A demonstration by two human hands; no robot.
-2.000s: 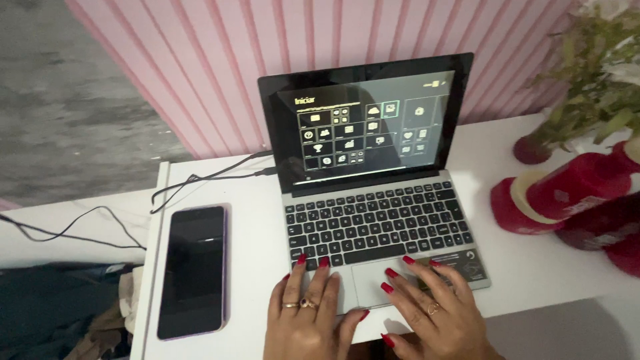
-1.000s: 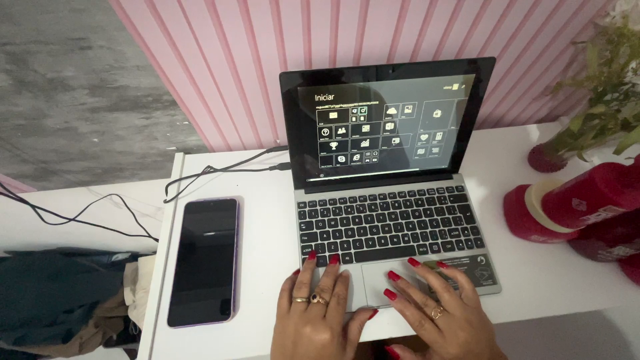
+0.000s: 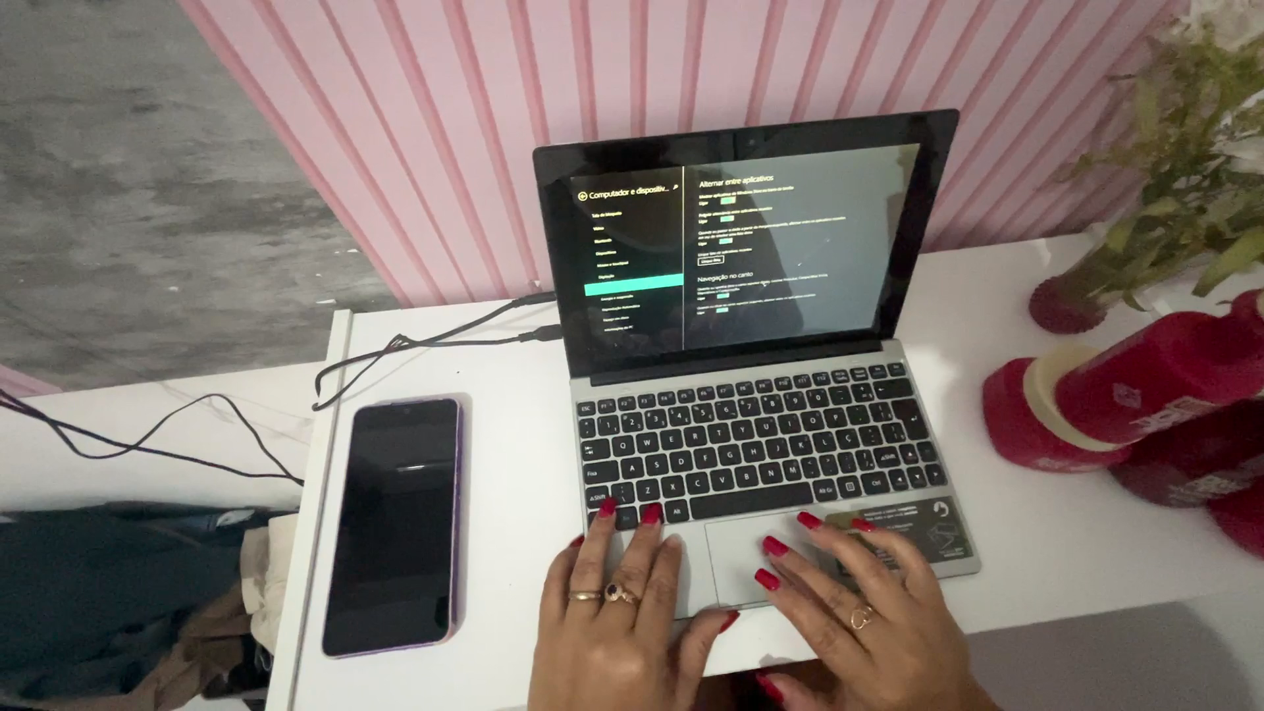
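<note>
A small laptop [image 3: 750, 434] stands open on a white desk [image 3: 504, 494], its lit screen [image 3: 790, 257] showing a dark menu column beside lines of settings text. My left hand [image 3: 622, 612] rests at the front left of the keyboard, with two fingertips at the bottom row of keys and rings on its fingers. My right hand [image 3: 859, 612] lies over the touchpad [image 3: 755, 563] and the right palm rest, fingers spread, touching or just above the surface. Neither hand grasps anything. Both have red nails.
A dark-screened smartphone [image 3: 395, 523] lies left of the laptop. Black cables [image 3: 434, 341] run to the laptop's left side. Red containers [image 3: 1126, 405] and a plant [image 3: 1165, 188] stand at the right. Folded cloth [image 3: 118, 592] sits lower left. A pink slatted panel [image 3: 642, 59] rises behind.
The laptop screen has gone from a page of tiles to a settings page with a highlighted menu row. Both hands remain at about the same places on the laptop.
</note>
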